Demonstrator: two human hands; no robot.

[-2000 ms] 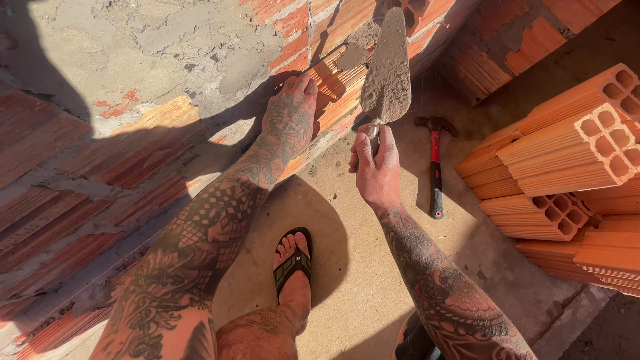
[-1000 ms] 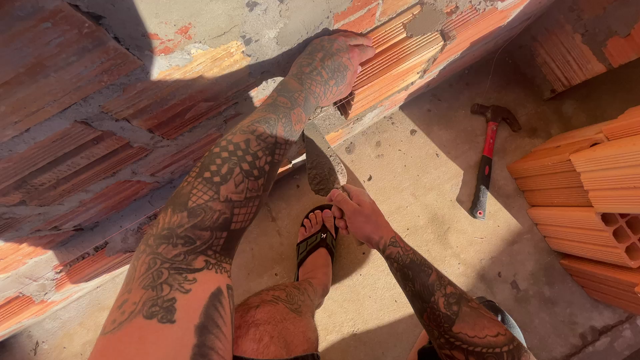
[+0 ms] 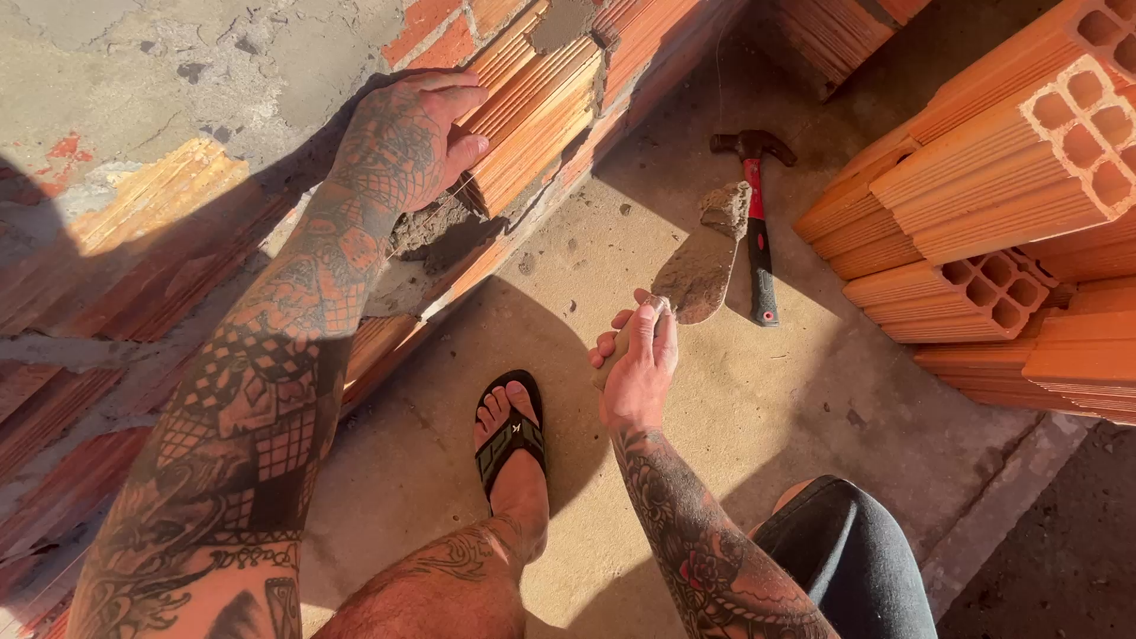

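My left hand (image 3: 413,138) rests on a ribbed hollow clay brick (image 3: 532,115) at the wall's edge, fingers spread over its near end. Beside that end, grey mortar (image 3: 435,232) lies on the course below. More mortar (image 3: 564,25) sticks to the brick's far part. My right hand (image 3: 641,355) grips the handle of a mason's trowel (image 3: 697,271) above the floor; a lump of mortar clings to the blade's far end. Just right of the blade, a claw hammer (image 3: 758,226) with a red and black handle lies on the floor.
Hollow clay bricks (image 3: 985,177) are stacked at the right. The brick wall (image 3: 98,257), partly covered in mortar, runs along the left and top. My sandalled foot (image 3: 513,426) stands on the concrete floor (image 3: 550,333) between my arms. Another brickwork section (image 3: 825,40) is at the top right.
The trowel was over the brick two seconds ago, then near its near end and my left wrist; now it is out over the floor beside the hammer, bearing a mortar lump. My left hand stays at the brick.
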